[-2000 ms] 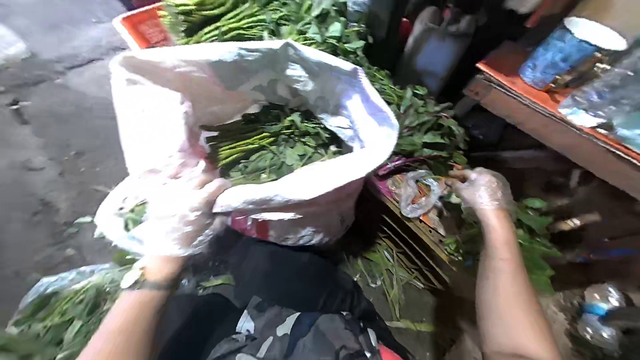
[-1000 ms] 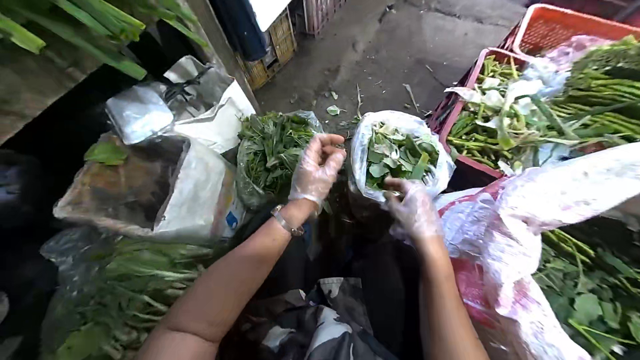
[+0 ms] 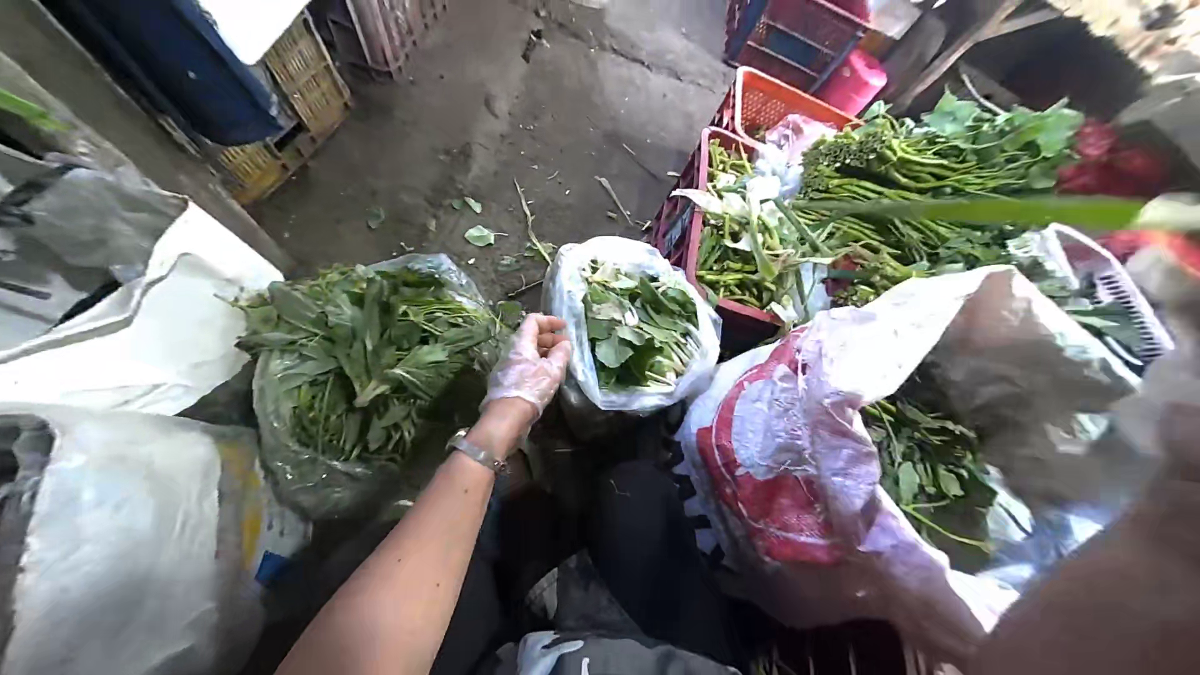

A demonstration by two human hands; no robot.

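Observation:
My left hand (image 3: 530, 366), in a thin clear plastic glove, hovers at the left rim of a clear plastic bag of leafy scraps (image 3: 630, 333); its fingers are loosely curled and nothing shows in them. Left of it stands a plastic bag of leafy greens (image 3: 366, 366). My right hand (image 3: 1172, 281) is blurred at the far right edge, its forearm passing over a white and red woven sack (image 3: 769, 459) with greens inside. A long green blade or stem (image 3: 994, 212) reaches left from that hand; the fingers themselves are hardly visible.
Red crates (image 3: 698, 225) heaped with green stalks stand beyond the sack. White sacks (image 3: 112, 506) line the left side. Yellow crates (image 3: 305, 89) and a blue container (image 3: 202, 70) are at the upper left. Loose leaves (image 3: 480, 235) lie on the concrete floor.
My right hand has moved from beside the bag of scraps to the far right, where a green blade now shows. My left hand stays near that bag. The view has swung.

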